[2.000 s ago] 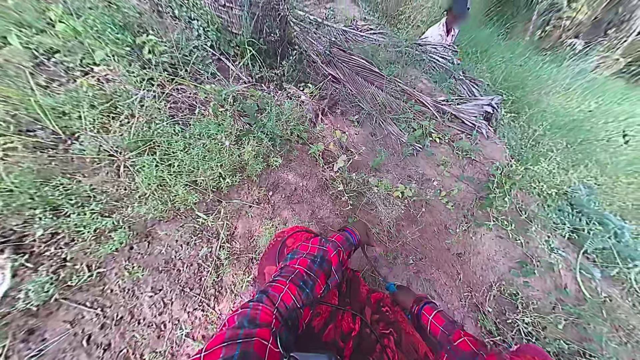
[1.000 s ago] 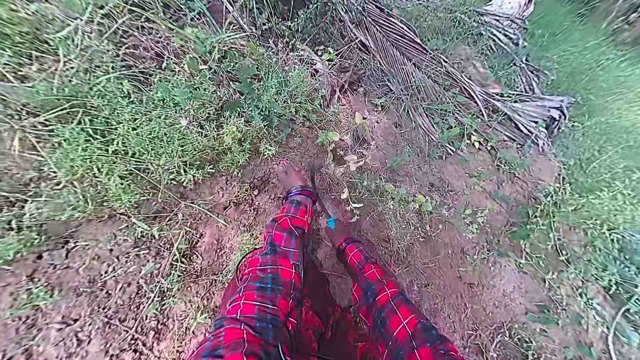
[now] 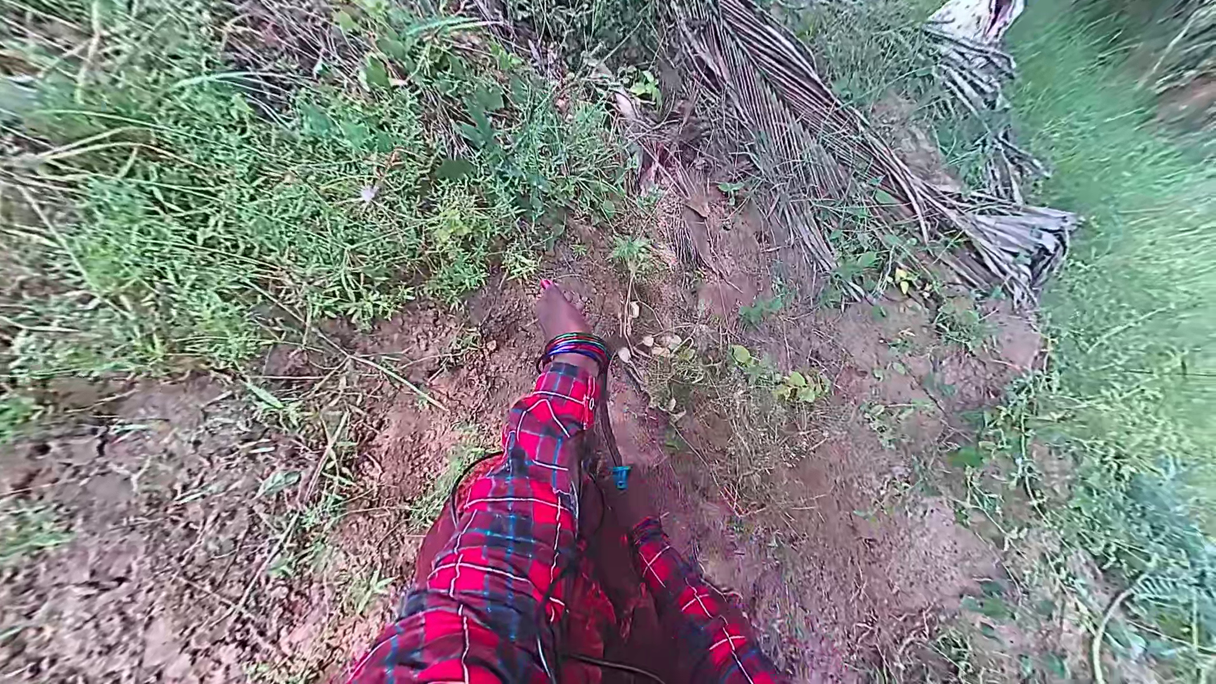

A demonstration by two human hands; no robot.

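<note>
My left hand, with several coloured bangles at the wrist and a red fingernail showing, reaches over the bare soil at the edge of the green weeds. Whether it holds anything is unclear. Lower and to its right, close to my lap, my right hand is closed around a dark, narrow, slightly curved tool, which looks like a sickle, with a bright blue part at the hand. The tool points forward, just right of my left wrist and sleeve. Both my sleeves are red plaid.
Dry palm fronds lie on the ground ahead and to the right. Small leafy plants grow from the reddish soil right of my hands. Tall grass runs along the right side. At the top right edge shows white cloth, probably a person's clothing.
My left arm, bent across my lap two seconds ago, now stretches forward. My right hand with the tool has drawn back slightly toward my lap since one second ago. The view has tilted down since the first frame.
</note>
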